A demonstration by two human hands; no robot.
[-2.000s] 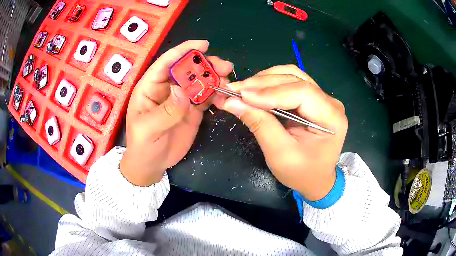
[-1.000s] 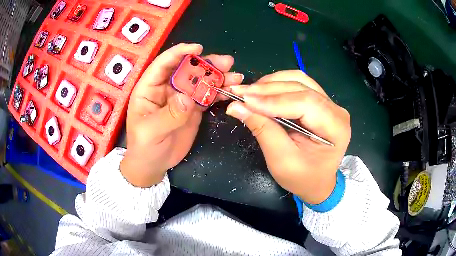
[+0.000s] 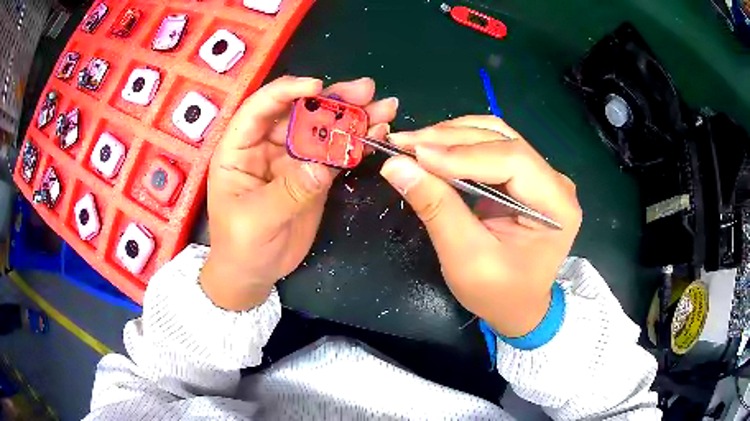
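Note:
My left hand (image 3: 267, 185) holds a red housing shell (image 3: 327, 134) between thumb and fingers, its open inside facing up. The shell has a purplish rim, dark holes at its upper part and a thin pale bracket-shaped line (image 3: 331, 148) in its lower right part. My right hand (image 3: 493, 218) holds silver tweezers (image 3: 502, 199) like a pen. The tweezer tips are at the shell's right inner edge; whether they grip anything is too small to tell.
A red foam tray (image 3: 177, 141) with square pockets holds whitish housings and darker part-built units at left. White flecks lie on the green mat (image 3: 362, 279). Beyond are a blue stick (image 3: 490, 92) and a red tool (image 3: 479, 20). A black unit (image 3: 629, 123) and yellow tape roll (image 3: 689, 316) are at right.
The shell has turned and tilted in my left hand, so its edges lie straighter in view. The tweezer tips have shifted slightly up and right, towards the shell's right edge.

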